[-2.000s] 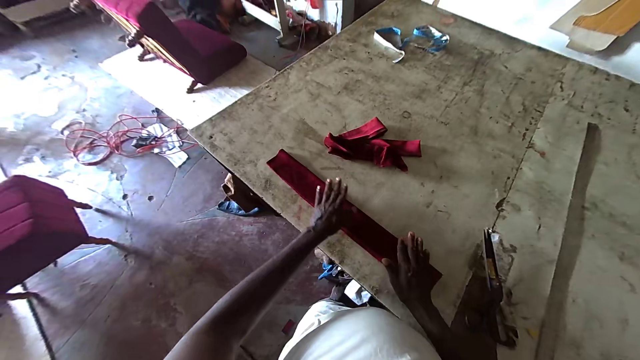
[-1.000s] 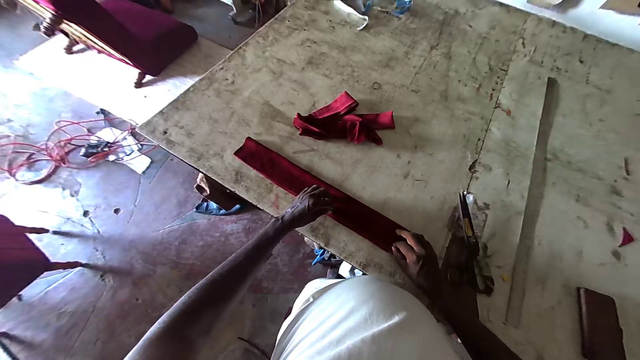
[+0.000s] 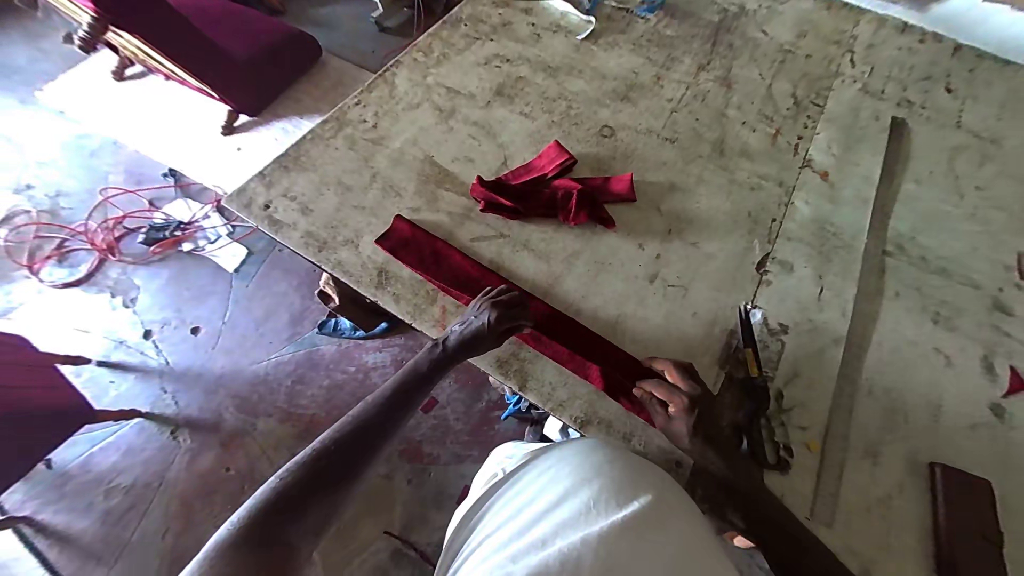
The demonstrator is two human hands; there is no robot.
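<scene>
A long folded strip of dark red, velvet-like fabric (image 3: pixel 448 260) lies along the near left edge of the worktable. My left hand (image 3: pixel 490 318) rests on the strip near its middle, fingers bent; whether it pinches the cloth cannot be told. At the strip's right end, my right hand (image 3: pixel 672 396) has its fingers and thumb closed on the fabric. Beyond the strip lies a crumpled bundle of red fabric strips (image 3: pixel 560 192), touched by neither hand. A pair of scissors (image 3: pixel 752 360) lies just right of my right hand, partly in shadow.
A long flat straightedge (image 3: pixel 868 304) lies on the worktable (image 3: pixel 704 104) at right, with a dark brown block-like object (image 3: pixel 966 520) near the corner. On the floor at left are a coiled red cable (image 3: pixel 76 240), a purple upholstered chair (image 3: pixel 240 48) and another upholstered piece (image 3: pixel 36 408).
Two seconds ago both hands lay flat and spread on the strip; now their fingers are bent, and the right hand has closed on its end. The view has shifted.
</scene>
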